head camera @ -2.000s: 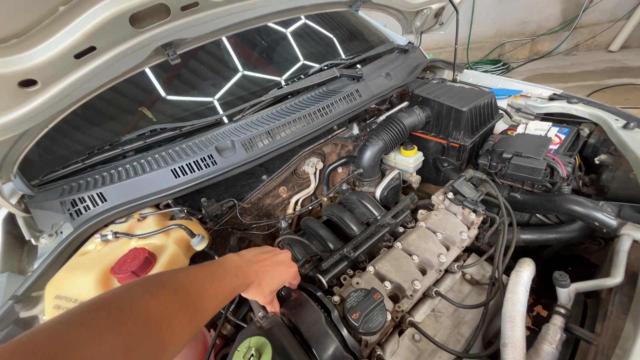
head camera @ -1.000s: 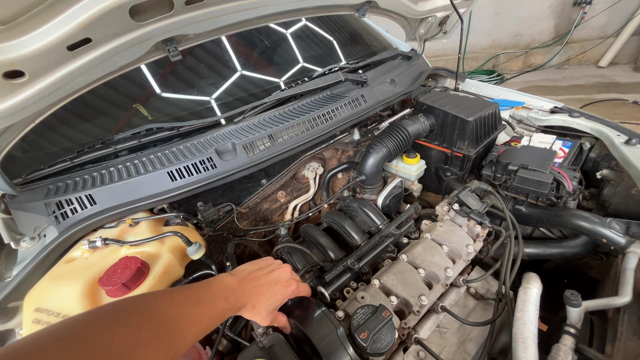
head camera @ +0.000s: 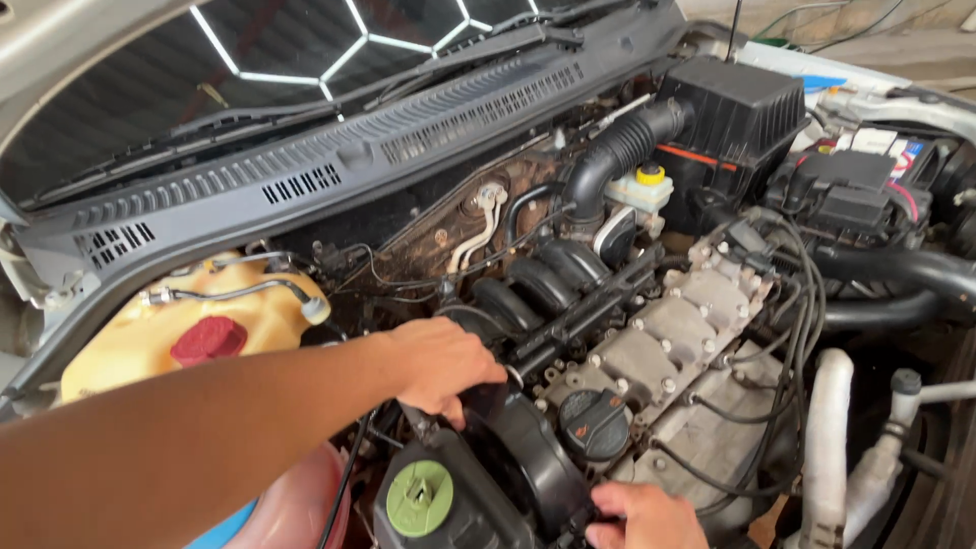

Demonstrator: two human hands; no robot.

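Note:
My left hand (head camera: 442, 370) has its fingers bent over the upper end of the black plastic timing belt cover (head camera: 537, 461), beside the intake manifold (head camera: 526, 290). At the cover's lower right edge is my right hand (head camera: 644, 515), thumb and fingertips against it; the wrist is cut off by the frame. The black oil filler cap (head camera: 595, 425) sits on the metal valve cover (head camera: 656, 351), just right of the timing cover. Close on its left stands a black reservoir with a green cap (head camera: 419, 498). My left fingertips are partly hidden, so their grip is unclear.
A yellowed tank with a red cap (head camera: 208, 341) lies under my left forearm. Spark plug wires (head camera: 801, 305) cross the engine's right side. Farther back are the air filter box (head camera: 732, 114), the brake fluid reservoir (head camera: 640, 191) and the battery (head camera: 854, 179). A pale metal pipe (head camera: 831, 427) rises at right.
My right hand has come into view at the bottom, at the timing cover's lower edge. My left hand stays near the cover's upper end. The view has shifted closer.

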